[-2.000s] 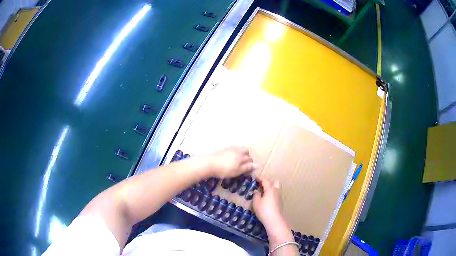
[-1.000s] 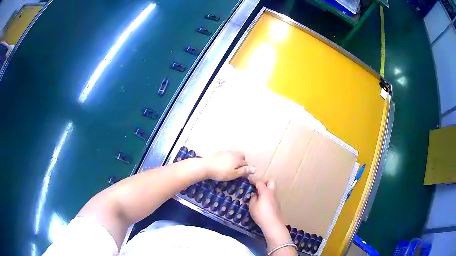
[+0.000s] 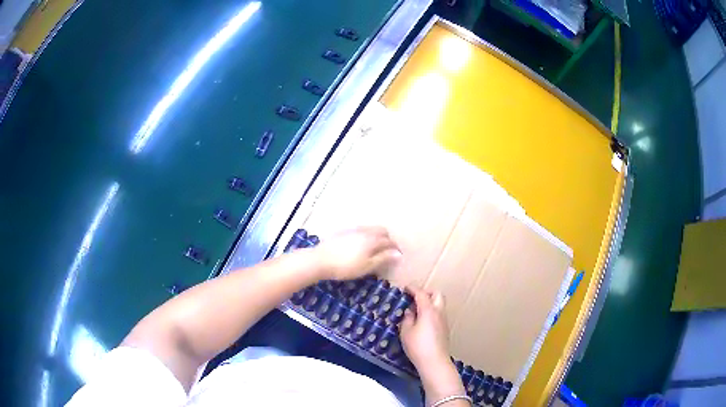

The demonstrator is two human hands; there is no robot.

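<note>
Small black parts stand close together in rows along the near edge of the tan cardboard sheet. My left hand lies over the far side of the rows, fingers curled down; its fingertips are partly hidden, and I cannot tell if it holds a part. My right hand touches the right end of the upper rows with thumb and fingers; whether it grips a part cannot be told. More black parts show right of my right wrist.
The green conveyor belt at left carries several single black parts near its metal side rail. The yellow table top extends beyond the cardboard. A blue pen lies at the cardboard's right edge. A green stand is at the far side.
The gap in the upper row between my hands has closed up since the oldest frame. My hands have stayed close together over the rows. The whole view has shifted slightly.
</note>
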